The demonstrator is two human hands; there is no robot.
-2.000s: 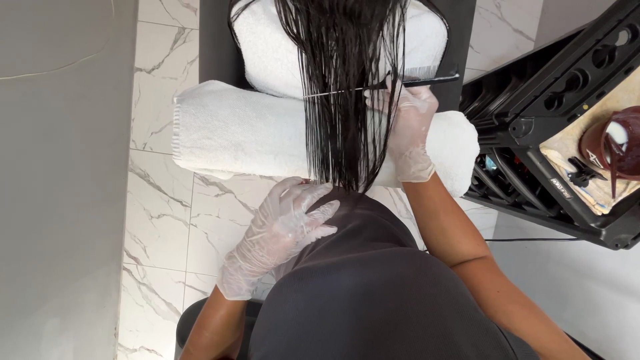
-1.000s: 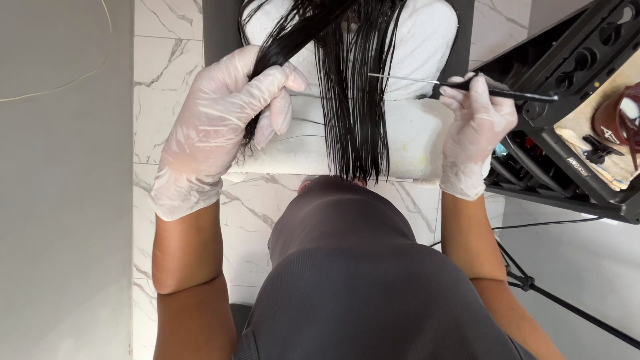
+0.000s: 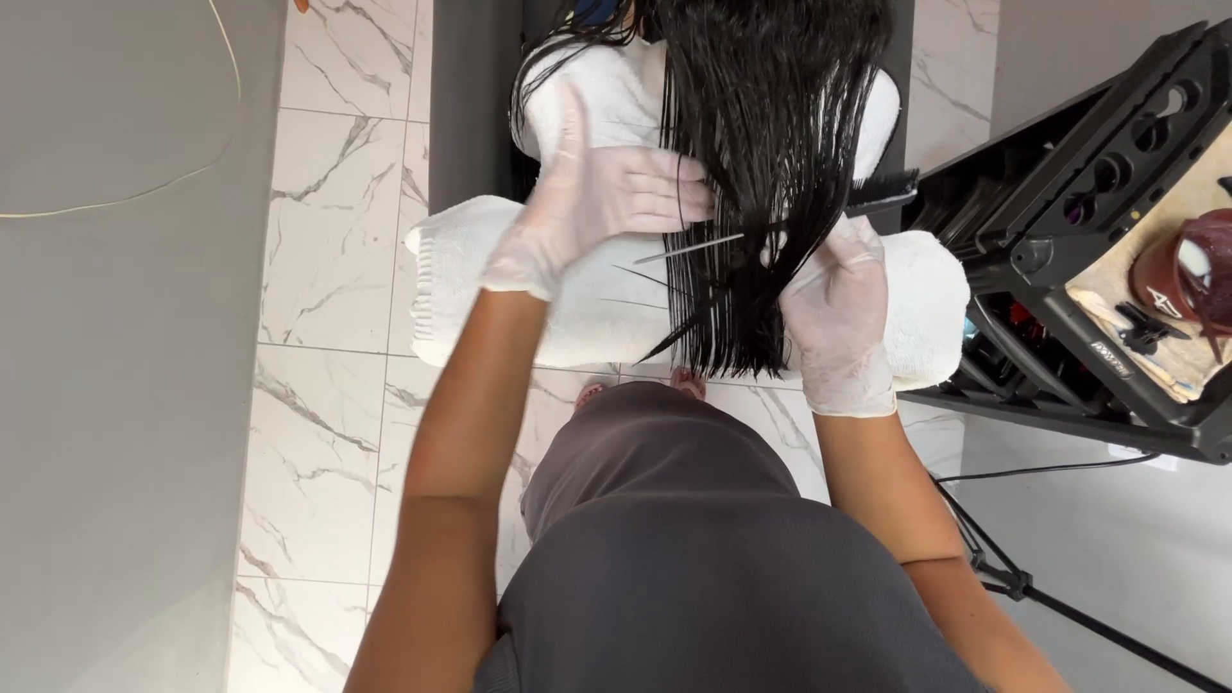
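Long wet black hair hangs from a seated person over white towels on the chair back. My left hand, in a clear glove, is spread flat with its fingertips at the left edge of the hair and nothing in its grasp. On the other side, my gloved right hand holds a black rat-tail comb. The comb's teeth point up and right, and its thin metal tail crosses the hair toward the left. Strands partly cover the right fingers, so whether they also pinch hair is hidden.
A black trolley stands at the right. On its top are a brown bowl with a white substance and a black hair clip. Below it are a cable and a thin black stand. Marble-patterned floor tiles lie at the left.
My left hand has let go of the hair section it held one second ago and is now open. The right hand has moved in against the hair, with the comb's toothed end now visible.
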